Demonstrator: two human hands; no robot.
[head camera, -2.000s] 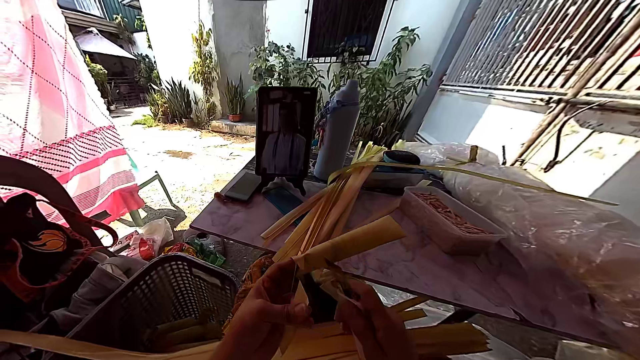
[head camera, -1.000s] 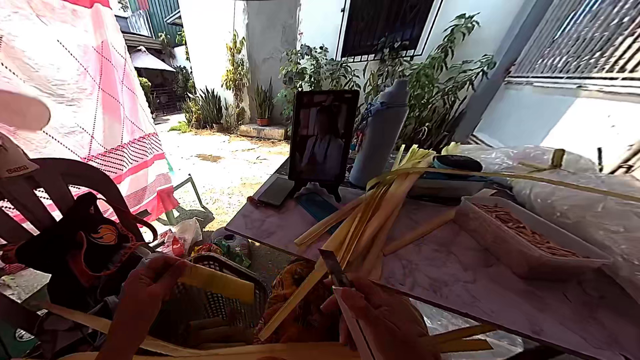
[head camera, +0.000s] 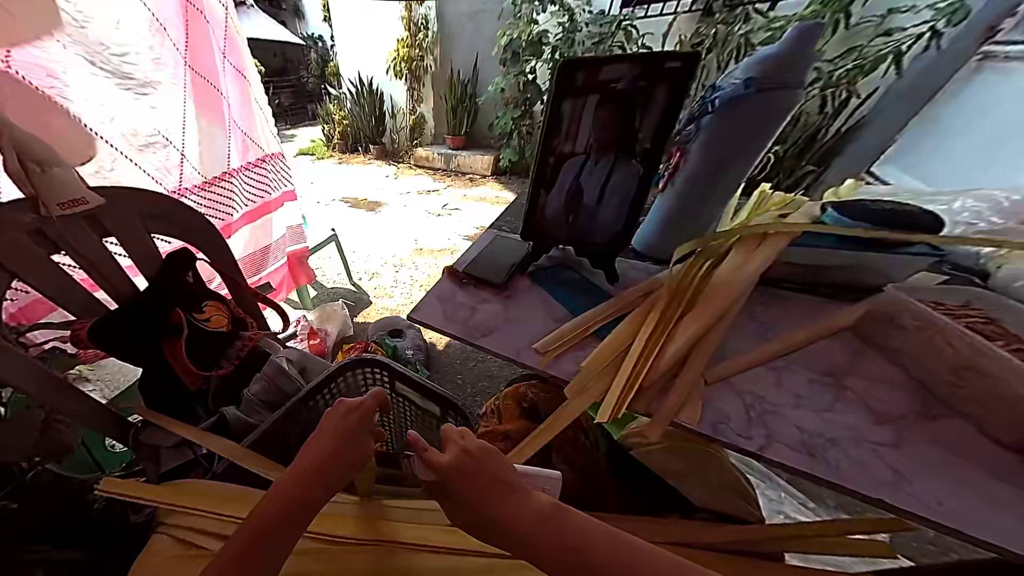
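Note:
My left hand (head camera: 346, 436) is above the near side of a dark plastic basket (head camera: 384, 376); a yellowish strip piece (head camera: 366, 478) shows just below it, and whether the fingers grip it is unclear. Close to its right, my right hand (head camera: 472, 472) is closed around a knife, whose white handle end (head camera: 544, 481) sticks out behind the palm; its blade is not clearly visible. Long pale dried leaf strips (head camera: 280, 520) lie beneath both forearms. Another bundle of leaf strips (head camera: 680, 320) hangs over the table edge.
On the marbled table (head camera: 808, 408) stand a tablet (head camera: 600, 160), a tall bottle (head camera: 728, 136) and a plastic tub (head camera: 936, 360) of small brown pieces. A phone-like flat object (head camera: 494, 259) lies beside the tablet. A plastic chair (head camera: 152, 216) with a black bag (head camera: 192, 328) is at left.
My left hand, which held a short wide strip out to the left, is now over the basket. My right hand has moved beside it with the knife. The view has turned left and down.

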